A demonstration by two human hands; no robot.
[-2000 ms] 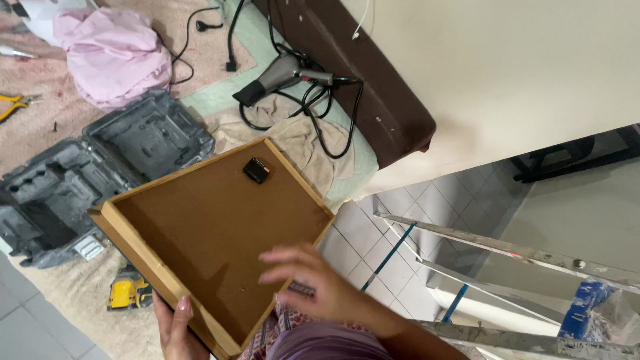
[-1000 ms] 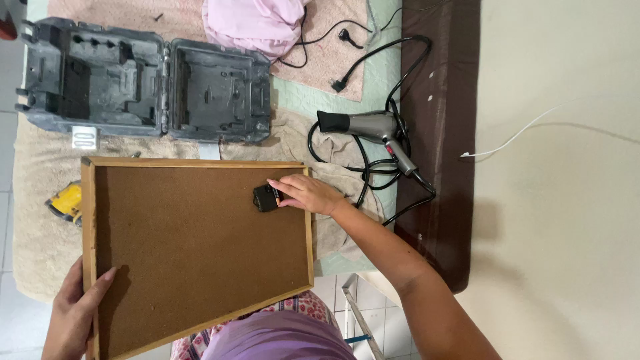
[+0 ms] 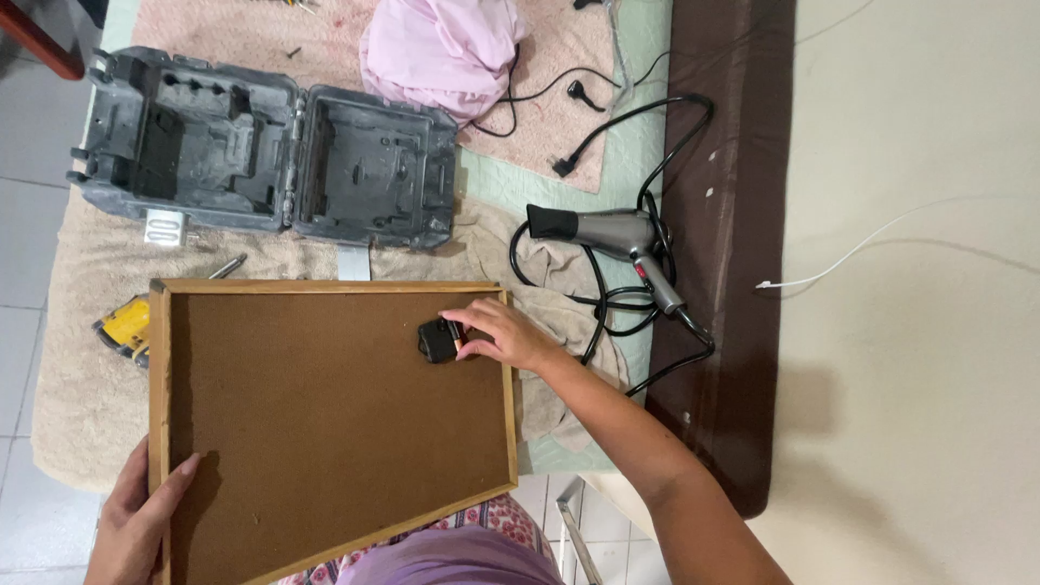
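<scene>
A wood-framed brown board (image 3: 341,406) lies back side up, its near side against my lap. My left hand (image 3: 142,512) grips the frame's left side, thumb over the edge onto the board. Near the upper right corner, a small black box (image 3: 436,341), perhaps a clock movement, sits on the board. My right hand (image 3: 497,333) has thumb and forefinger on a small copper-and-black cylinder (image 3: 456,335), which looks like a battery, at the box's right side. Whether the cylinder sits fully inside the box cannot be told.
Beyond the frame lies an open grey tool case (image 3: 296,154). A grey hair dryer (image 3: 605,231) with a coiled black cord rests to the right on towels. A yellow power tool (image 3: 126,329) is partly hidden at the left. Pink cloth (image 3: 443,53) lies farther back.
My right hand, held over the board without touching the black box two seconds ago, has come to the box. The view has turned. My left hand still holds the frame.
</scene>
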